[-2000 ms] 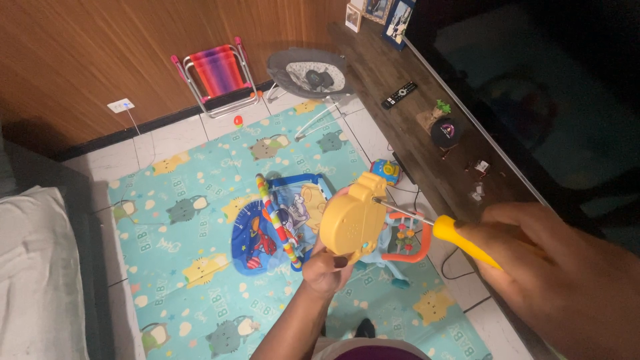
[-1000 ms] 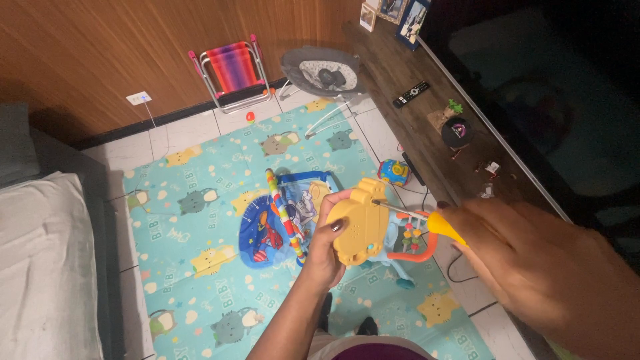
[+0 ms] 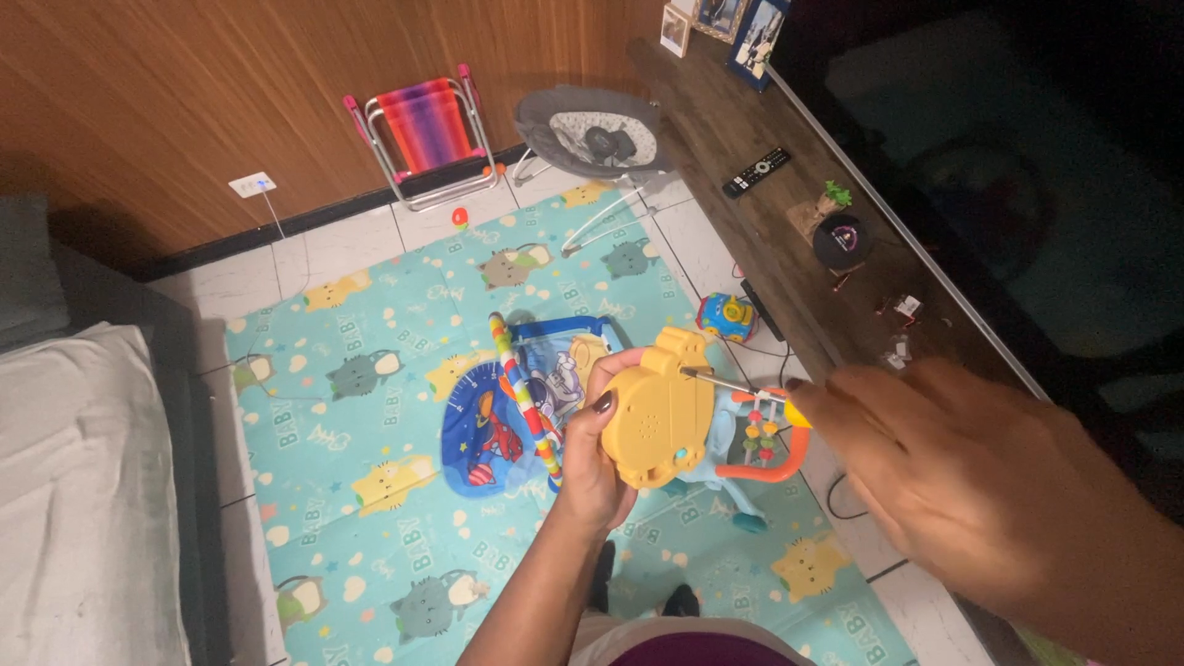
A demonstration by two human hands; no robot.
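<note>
My left hand (image 3: pixel 597 453) grips a yellow plastic toy (image 3: pixel 647 421) by its left side, thumb on the face turned up toward me. That face has a group of small holes and a rounded knob-like part at the top. In my right hand (image 3: pixel 906 462) is a screwdriver (image 3: pixel 740 386) with a yellow handle, mostly covered by the fingers. Its metal shaft points left, and the tip meets the toy near the upper right edge. Whether the tip sits in a screw cannot be made out.
Below lies a teal play mat (image 3: pixel 370 435) with a blue baby gym (image 3: pixel 490 425), a blue toy (image 3: pixel 728 317) and an orange-framed activity toy (image 3: pixel 786 458). A grey bouncer (image 3: pixel 592 134) and folded striped chair (image 3: pixel 427 125) stand by the wall. A wooden console (image 3: pixel 712 120) holds a remote control (image 3: pixel 757 173).
The yellow toy has turned in my left hand since two seconds ago, and its holed face now shows more fully. The screwdriver tip stays at the toy.
</note>
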